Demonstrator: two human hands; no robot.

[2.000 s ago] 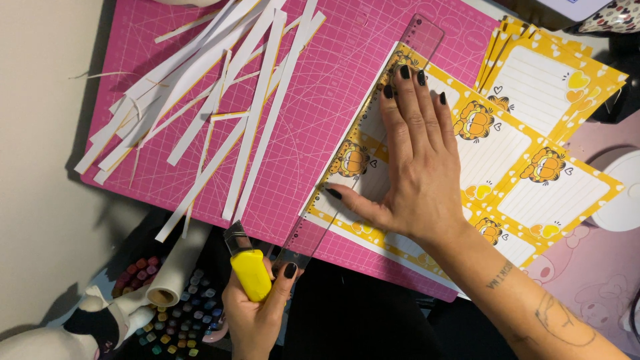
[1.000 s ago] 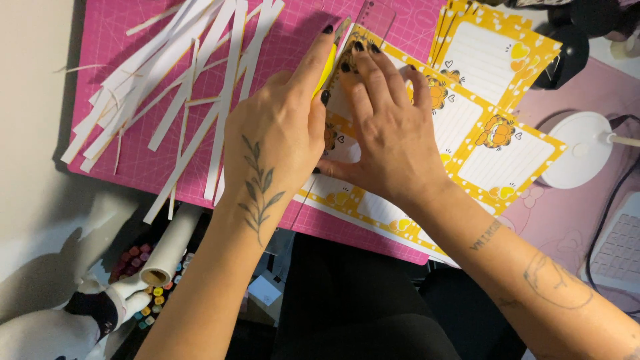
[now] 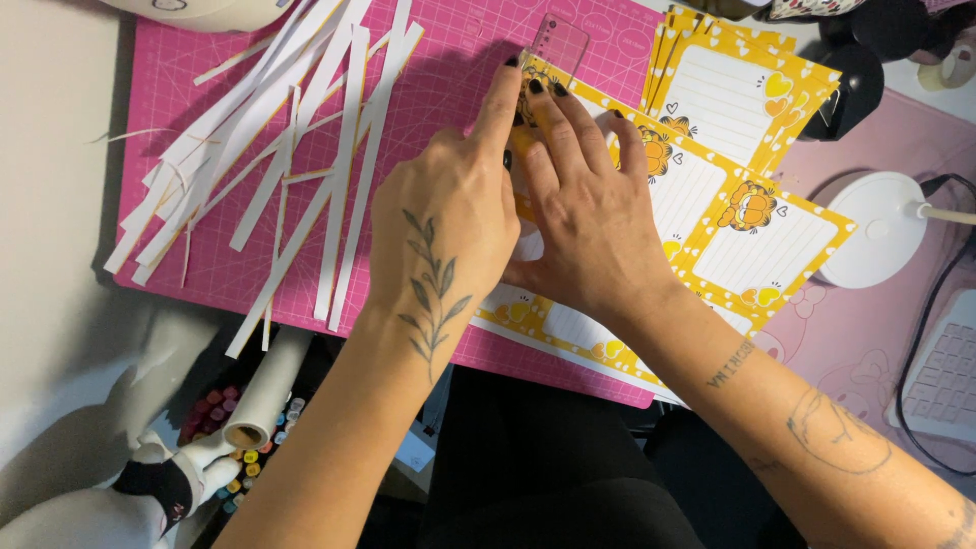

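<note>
My left hand (image 3: 450, 206) is closed with its index finger stretched toward the top of the clear ruler (image 3: 563, 47); the yellow craft knife seen in it earlier is hidden beneath the hand. Beside it my right hand (image 3: 595, 206) lies palm down, fingers apart, on the ruler and a sheet of yellow-bordered lined note cards (image 3: 770, 252) printed with an orange cartoon cat. Most of the ruler is covered by both hands. The sheet rests partly on a pink cutting mat (image 3: 450, 69). Cut white paper strips (image 3: 343, 175) lie criss-cross on the mat's left side.
Cut lined cards (image 3: 724, 99) are stacked behind the sheet. At the right are a white round base (image 3: 873, 229), a cable (image 3: 919, 343) and a keyboard (image 3: 942, 374). A cardboard-cored roll (image 3: 267, 389), markers (image 3: 252, 457) and a white plush figure (image 3: 84, 511) sit below the mat's left edge.
My left hand, with the yellow knife visible in it earlier, has moved up from the ruler's near end to its far end. My right hand stays pressed on the ruler and sheet.
</note>
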